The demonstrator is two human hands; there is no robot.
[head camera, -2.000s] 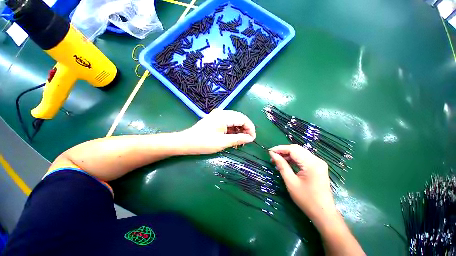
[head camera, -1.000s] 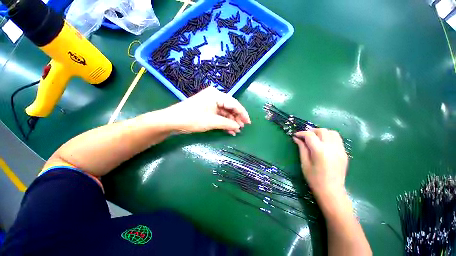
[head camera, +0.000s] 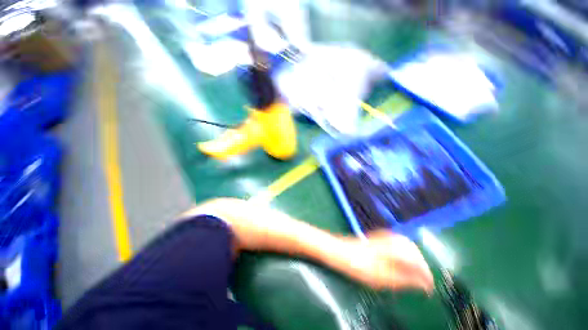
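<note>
The frame is strongly blurred. My left hand [head camera: 401, 263] is low right of centre, at the near edge of the blue parts tray [head camera: 495, 193]; its fingers cannot be made out. The tray holds many short dark tubing pieces [head camera: 429, 201]. Dark wire leads [head camera: 465, 301] lie on the green mat at the bottom, right of my left hand, and more show faintly below it. My right hand is not in view.
The yellow heat gun [head camera: 278, 132] lies left of the tray. A whitish plastic bag [head camera: 329, 80] is beyond it. A second blue tray with something white [head camera: 451, 87] stands behind. A grey floor with a yellow line [head camera: 113, 174] and blue bins [head camera: 26, 193] are at the left.
The view has swung left, so tray, heat gun and left hand appear further right. My right hand, which was at the wires, has gone out of view.
</note>
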